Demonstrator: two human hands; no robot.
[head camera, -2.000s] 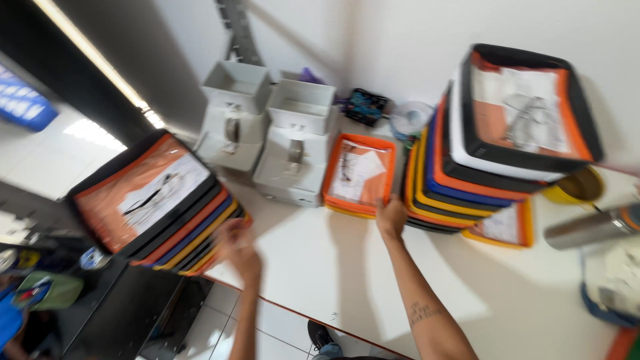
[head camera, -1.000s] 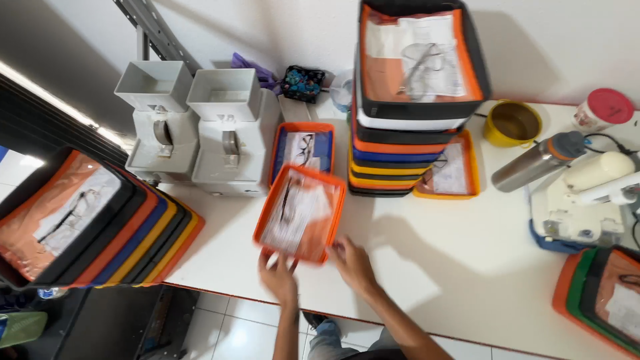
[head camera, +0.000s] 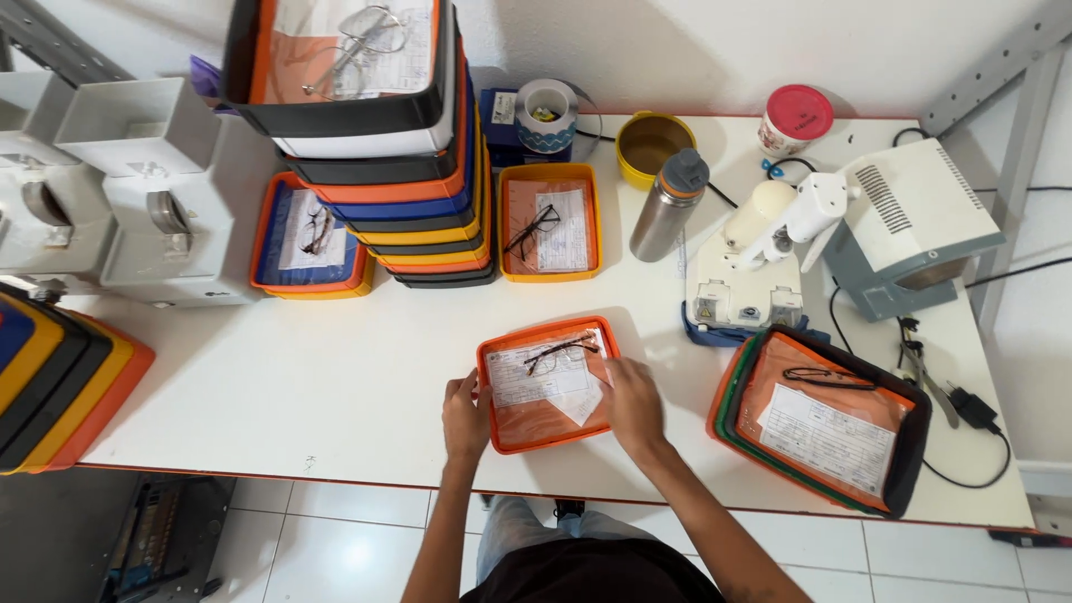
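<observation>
An orange plastic tray (head camera: 548, 444) is on the white table near its front edge. In it lie eyeglasses (head camera: 559, 354), a printed form (head camera: 536, 377), a smaller white paper and a clear plastic bag. My left hand (head camera: 466, 419) grips the tray's left rim, its thumb at the wall. My right hand (head camera: 634, 406), slightly blurred, is at the right rim; its fingertips are partly hidden, so whether it grips the wall or something inside is unclear. Behind, a yellow tray (head camera: 548, 278) holds dark eyeglasses and a form.
A tall stack of coloured trays (head camera: 356, 126) stands at back left, another stack (head camera: 67, 394) at far left beside grey machines (head camera: 193, 209). At right are a steel bottle (head camera: 666, 209), a white optical device (head camera: 745, 285), a grey-white machine (head camera: 913, 218), cables and stacked trays (head camera: 729, 402).
The orange tray has moved from beside the tall stack, over the other small trays, to the right and nearer my body, with both hands at it. The view has shifted right.
</observation>
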